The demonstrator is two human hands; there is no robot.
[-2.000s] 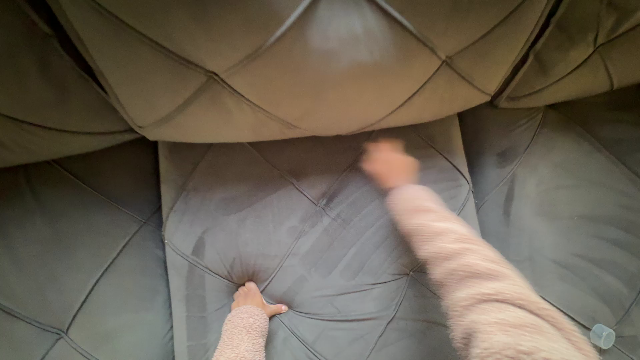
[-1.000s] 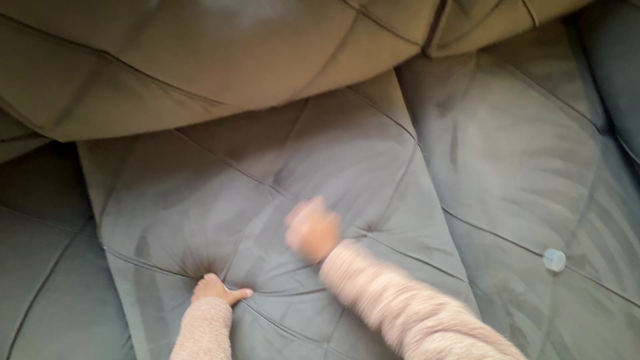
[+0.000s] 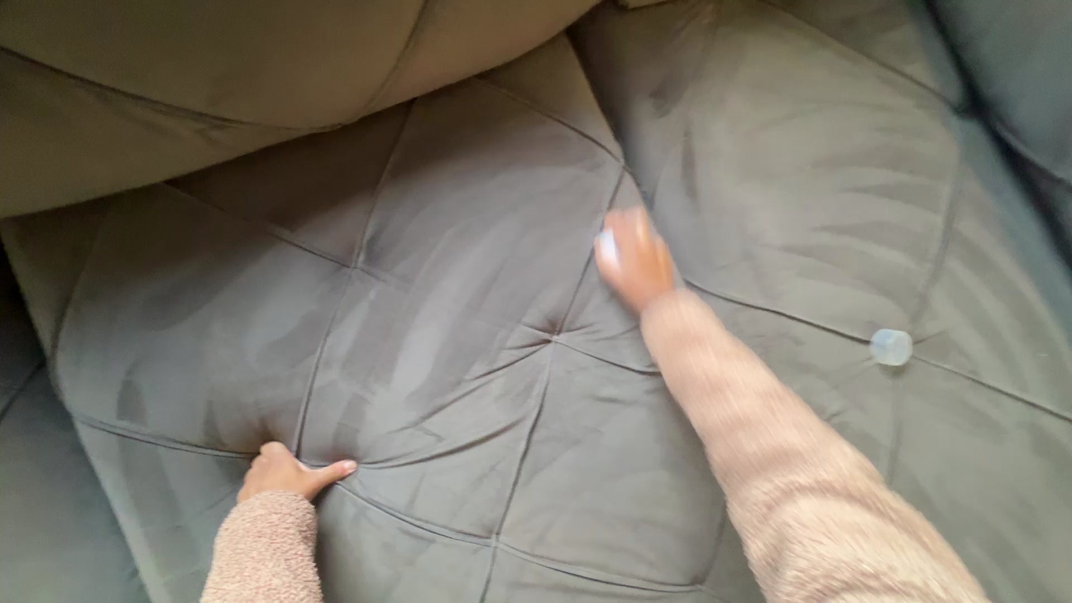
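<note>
A grey tufted sofa seat cushion (image 3: 452, 234) with diamond seams and streaky marks fills the middle of the view. My left hand (image 3: 289, 473) presses down on its near left part, thumb spread along a seam and no object in it. Farther up and to the right, my right hand (image 3: 636, 255), blurred, is curled around a small whitish thing at the cushion's right edge; what it is cannot be made out. A small translucent round cap (image 3: 891, 347) rests on the neighbouring seat cushion (image 3: 804, 167), right of my right forearm.
The sofa's back cushion (image 3: 209, 75) overhangs the seat along the top left. At the far right rises a darker padded part (image 3: 1017, 92), perhaps the armrest. Another seat cushion (image 3: 50, 502) borders the lower left.
My right hand has moved from the middle of the seat cushion to its right edge. My left hand stays pressed on the cushion. The view has turned toward the right.
</note>
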